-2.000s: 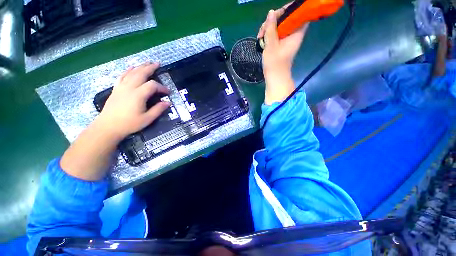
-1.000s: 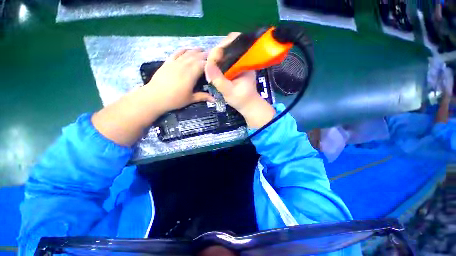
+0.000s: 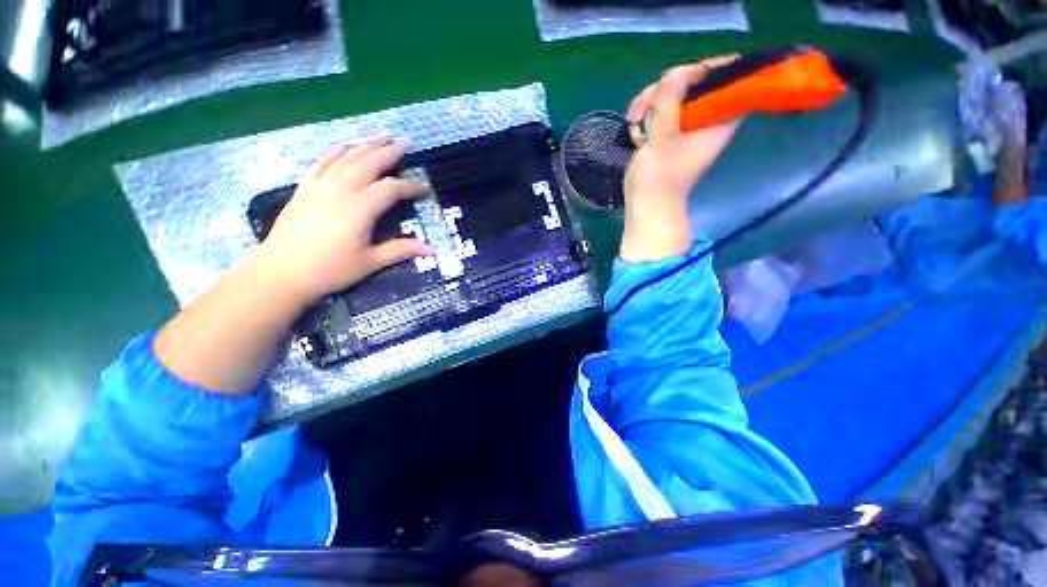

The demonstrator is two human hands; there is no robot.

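The black plastic unit (image 3: 499,189) lies flat on a silvery foam sheet (image 3: 184,206), with a silvery centre strip (image 3: 441,235) and white bracket-shaped marks on its face. My left hand (image 3: 333,224) rests on the unit's left half, fingers spread, thumb near the strip; I see nothing held in it. My right hand (image 3: 666,155) grips the electric screwdriver (image 3: 764,92) just right of the round mesh-like dish (image 3: 595,158). The driver's tip end is by the dish's right edge; the bit itself cannot be made out.
Another black unit (image 3: 172,40) lies on its sheet at the upper left. More sheets show along the top edge of the green bench (image 3: 436,57). The driver's cable (image 3: 804,189) loops down to my right sleeve. Another person's blue sleeve (image 3: 947,247) and plastic bags are at the right.
My right hand has moved the screwdriver from over the unit out to the right beside the dish. My left hand still rests on the unit, its fingers now more spread.
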